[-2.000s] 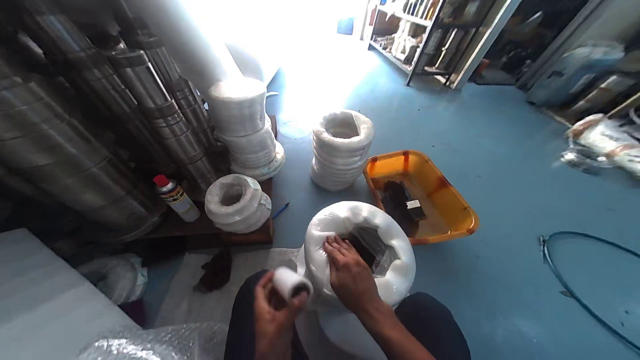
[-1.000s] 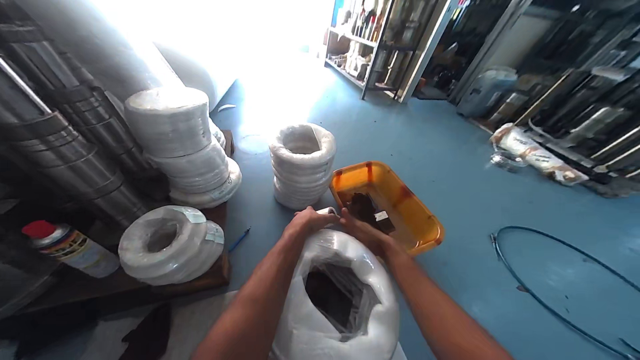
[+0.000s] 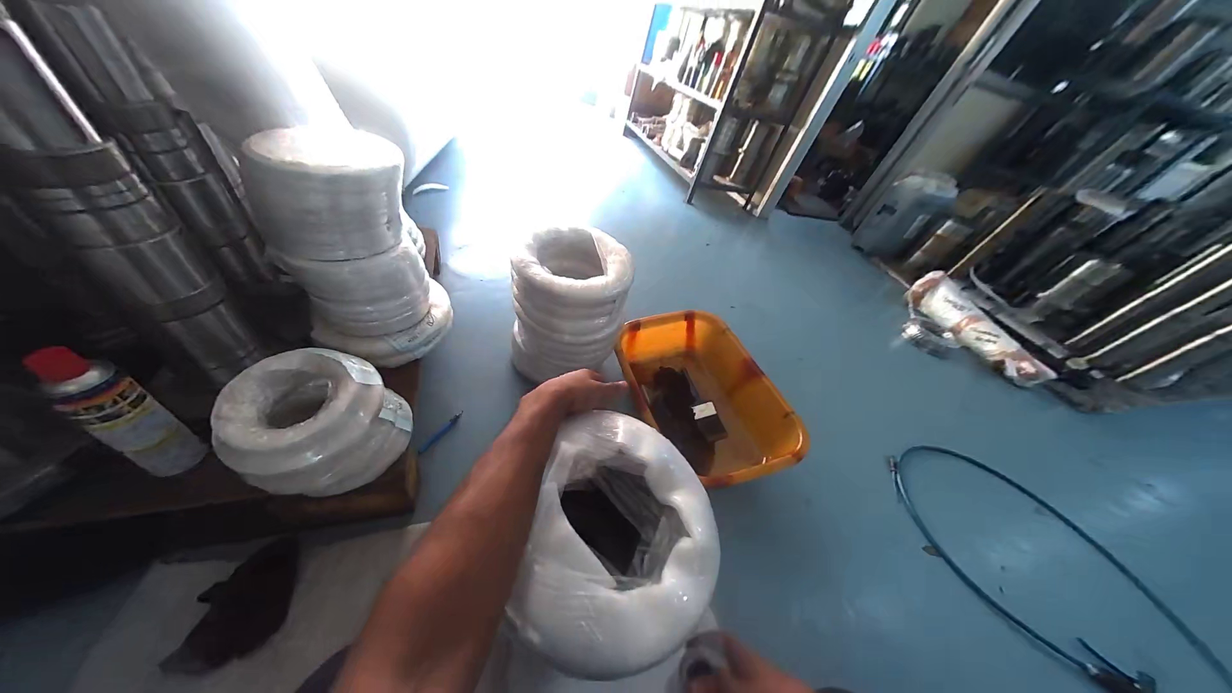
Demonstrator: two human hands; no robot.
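A ring-shaped bundle wrapped in clear plastic film (image 3: 616, 626) stands in front of me, its hollow centre dark. My left hand (image 3: 576, 387) rests at the bundle's far edge; its fingertips are partly hidden and what they grip does not show. At the near right side of the bundle, my right hand (image 3: 746, 669) is closed around a small roll (image 3: 705, 656), cut by the bottom edge of the view. Beyond the bundle stands a stack of wrapped rings (image 3: 570, 308).
An orange plastic tub (image 3: 770, 404) with dark items lies beyond the bundle. At left are a wrapped coil (image 3: 308, 433), a taller wrapped stack (image 3: 327, 212), a spray can (image 3: 115, 414) and a blue pen (image 3: 441, 432). A hose (image 3: 1001, 630) curves on the floor at right.
My right hand has left the bundle's far edge and is now at its near right side with the roll. The left hand stays at the far edge, where both hands were one second ago.
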